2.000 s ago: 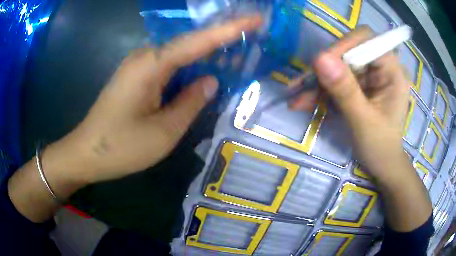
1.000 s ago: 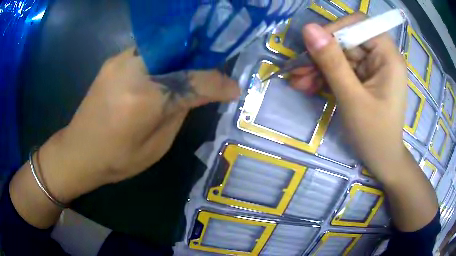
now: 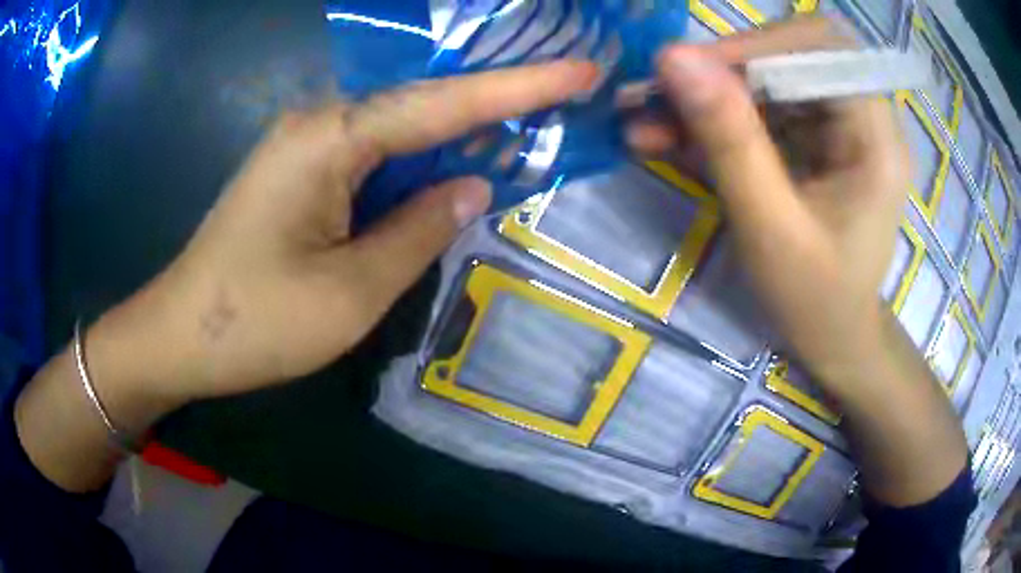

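Observation:
My left hand (image 3: 291, 241) holds the blue carrier film (image 3: 392, 67) between thumb and fingers, over the upper left of the blister tray (image 3: 683, 414). The film bears rows of pale strips. My right hand (image 3: 784, 168) grips the pen-like tool with a white handle (image 3: 840, 74). Its tip is hidden or blurred at the film's right part. One yellow frame (image 3: 689, 252) lies partly under the film. A second yellow frame (image 3: 616, 392) lies whole in the pocket below it, with a small hole and dark notch on its left side.
A glossy crinkled blue mass (image 3: 62, 67) stands at the upper left edge. A dark mat (image 3: 302, 448) lies left of and below the tray. More yellow frames (image 3: 767, 459) sit in pockets to the right. A red object (image 3: 183, 463) shows by my left wrist.
My left hand has turned and the film again covers the upper frame's left side. My right hand has moved slightly left, its tool now over the film. The tray has shifted, and its near edge now shows.

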